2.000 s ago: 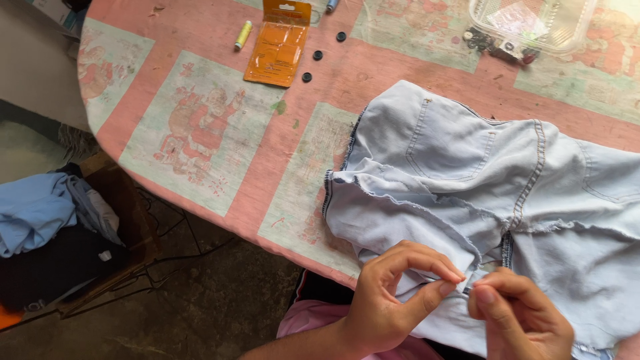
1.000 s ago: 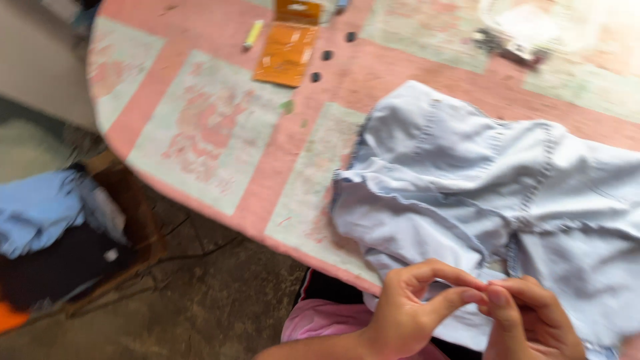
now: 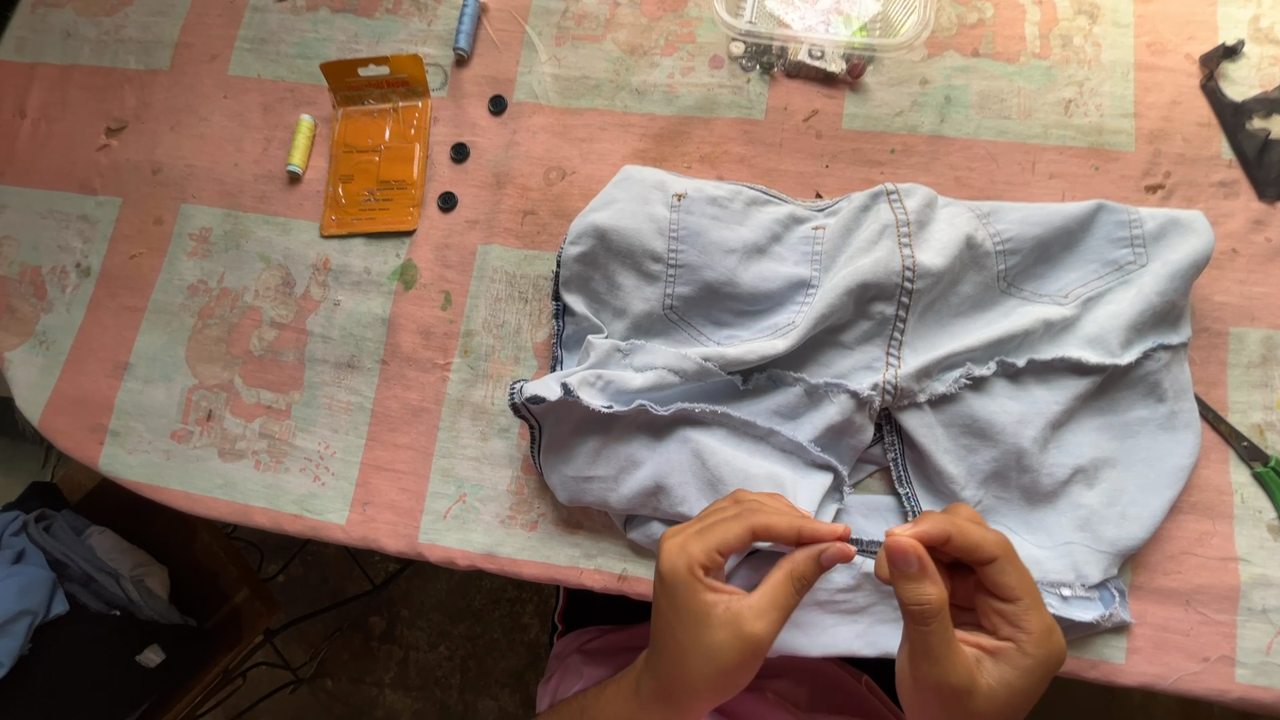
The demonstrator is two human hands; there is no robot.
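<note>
Light blue denim shorts (image 3: 760,260) with frayed edges and stitched pockets lie on the table in front of me. Over their near part, my left hand (image 3: 740,590) has its thumb and index finger pinched together beside a dark stitched seam (image 3: 866,546). My right hand (image 3: 965,600) pinches just to the right of it, its thumb against the index finger. The fingertips are a short way apart. Whether a thread, a needle or the seam itself is between them is too small to tell.
On the patterned tablecloth (image 3: 400,400) are a yellow thread spool (image 3: 301,146), an orange card packet (image 3: 376,150), several black buttons (image 3: 460,153), a blue spool (image 3: 466,28) and a clear plastic container (image 3: 900,30). Green-handled scissors (image 3: 1268,482) lie at right. A box of clothes (image 3: 90,570) stands lower left.
My hands, whose fingertips met one second ago, are now slightly apart, with the dark seam visible between them. The view has shifted to the right.
</note>
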